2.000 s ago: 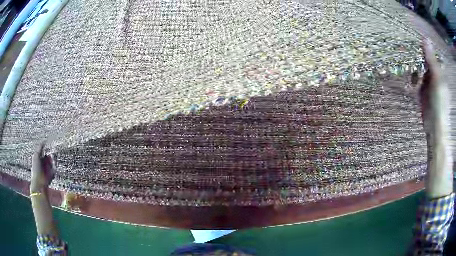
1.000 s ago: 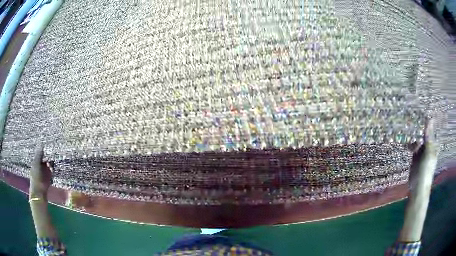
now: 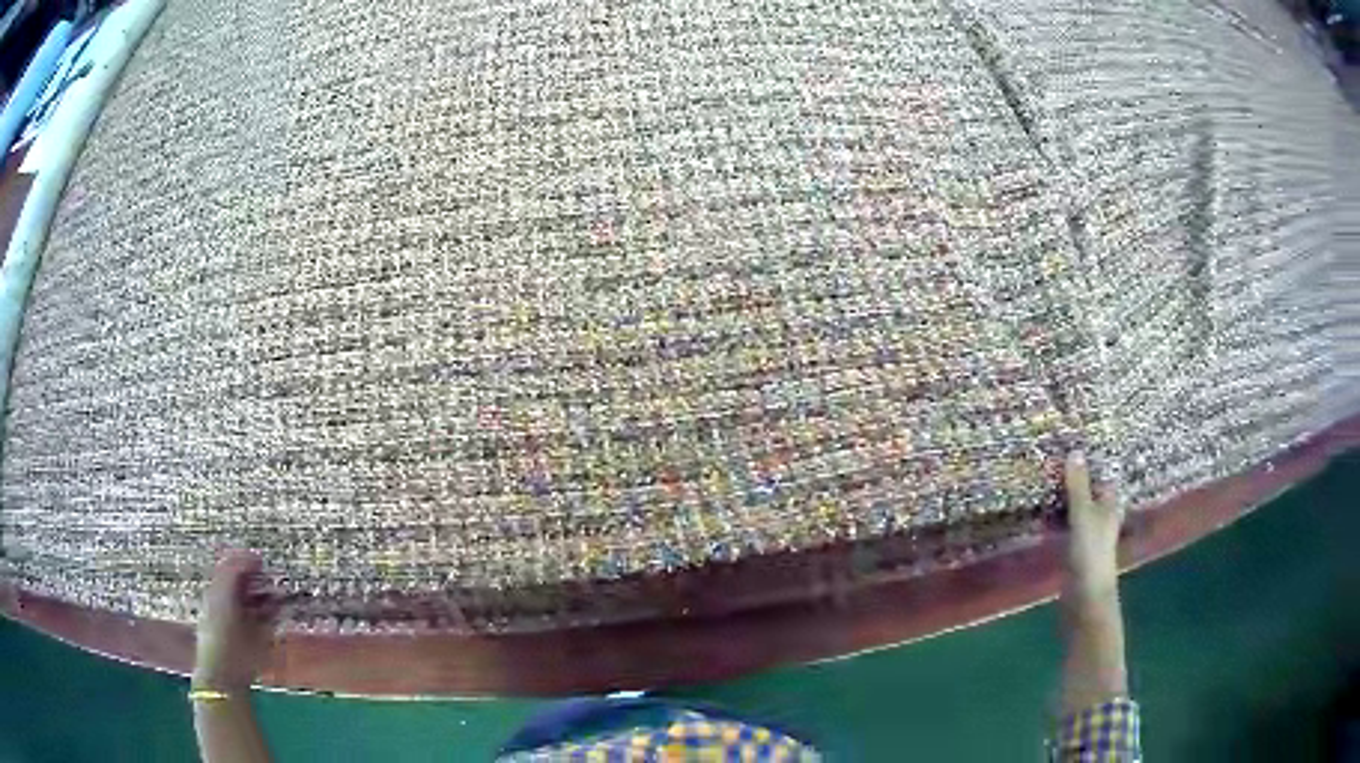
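Observation:
A beige-grey tweed-like fabric (image 3: 627,298) with pink, yellow and blue flecks covers most of the table. Its fuzzy edge lies close to the table's near rim. My left hand (image 3: 236,614) is at the fabric edge at the lower left, thumb up, its fingers partly hidden and curled at the cloth. My right hand (image 3: 1092,514) is on the fabric edge at the lower right, its fingers at the cloth. Creases run through the cloth above and beyond my right hand.
The reddish-brown table rim (image 3: 716,599) curves along the near side. The green floor (image 3: 895,674) lies below it. A pale bluish tube (image 3: 63,164) runs along the table's left side. My checked clothing shows at the bottom centre.
The top cloth's edge has come down towards me and covers the dark band of lower cloth. Both hands have moved inward and nearer the rim, the right one the most.

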